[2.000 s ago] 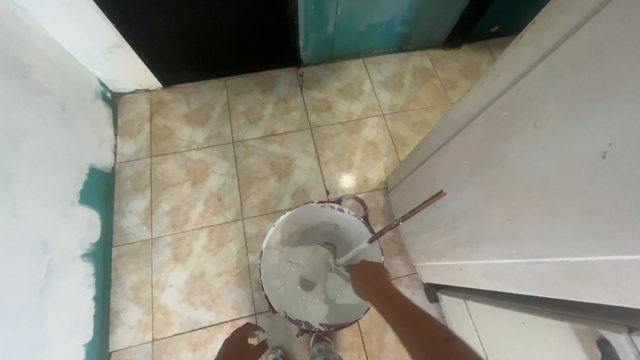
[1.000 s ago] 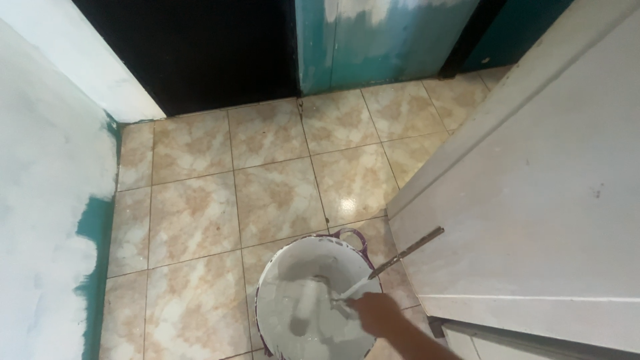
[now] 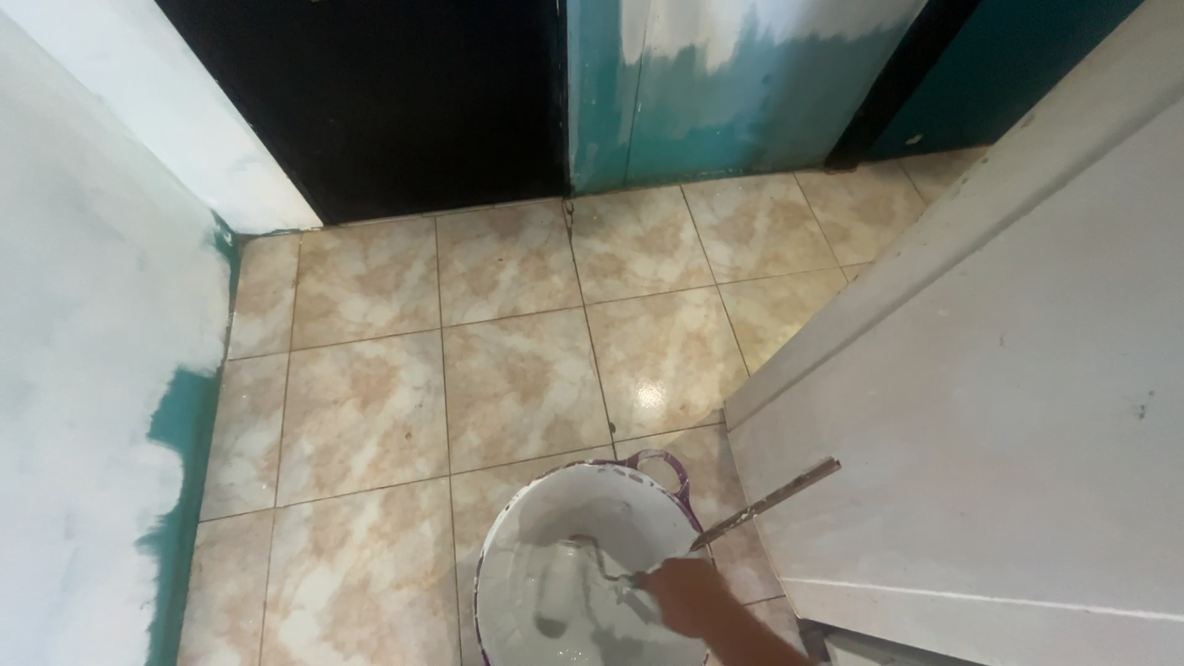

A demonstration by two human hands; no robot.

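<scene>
A purple tub [image 3: 483, 564] with a paint-smeared rim stands on the tiled floor at the bottom centre, holding white paint [image 3: 518, 601]. My right hand [image 3: 680, 592] is closed on the handle of a paint roller over the tub's right side. The roller's bent wire frame [image 3: 601, 560] reaches into the tub, and its coated sleeve [image 3: 555, 597] lies in the paint. A paint-spattered stick [image 3: 772, 499] leans over the right rim, close beside my right hand. My left hand is out of view.
On the left stands a wall [image 3: 83, 305] partly coated white over teal. A black door [image 3: 398, 102] and a partly painted teal panel [image 3: 712, 102] are at the back. A pale panel [image 3: 980, 398] stands close to the tub's right side.
My left hand, seen at the bottom of the oldest frame near the tub, has left the view. My right hand stays over the tub. The view has tilted up somewhat.
</scene>
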